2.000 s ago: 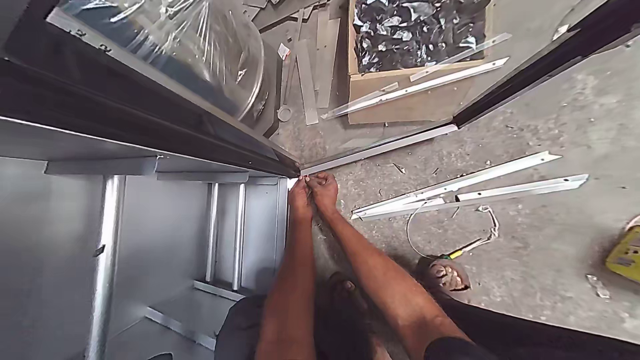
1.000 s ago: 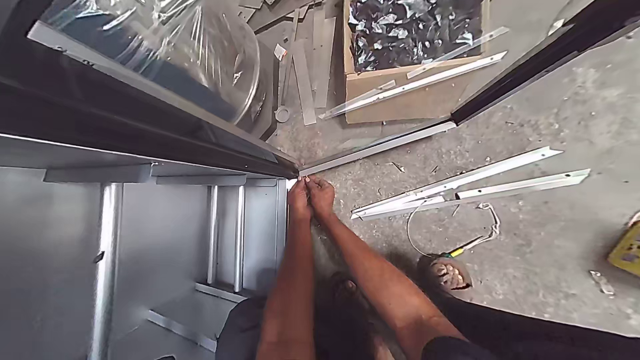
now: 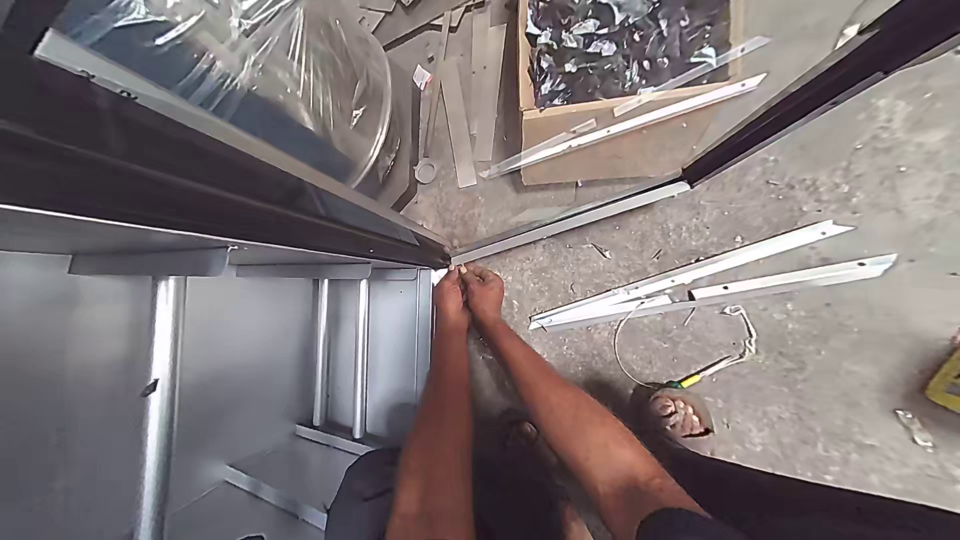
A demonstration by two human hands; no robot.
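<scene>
My left hand (image 3: 451, 298) and my right hand (image 3: 482, 291) are side by side at the lower corner of a dark-framed glass door (image 3: 570, 219), fingertips pressed together where it meets the metal cabinet (image 3: 375, 330). Whatever sits between the fingers is too small to make out. The door stands swung out to the right, with a light metal strip along its near edge. Inside the cabinet, on the left, are upright metal tubes (image 3: 161, 375) and brackets.
Metal strips (image 3: 735, 262) lie on the concrete floor at right, beside a looped wire with a yellow-green part (image 3: 690, 380). A cardboard box of dark scraps (image 3: 615, 142) stands beyond the glass, near flat offcuts (image 3: 457, 120). A yellow container (image 3: 946, 382) is at the right edge.
</scene>
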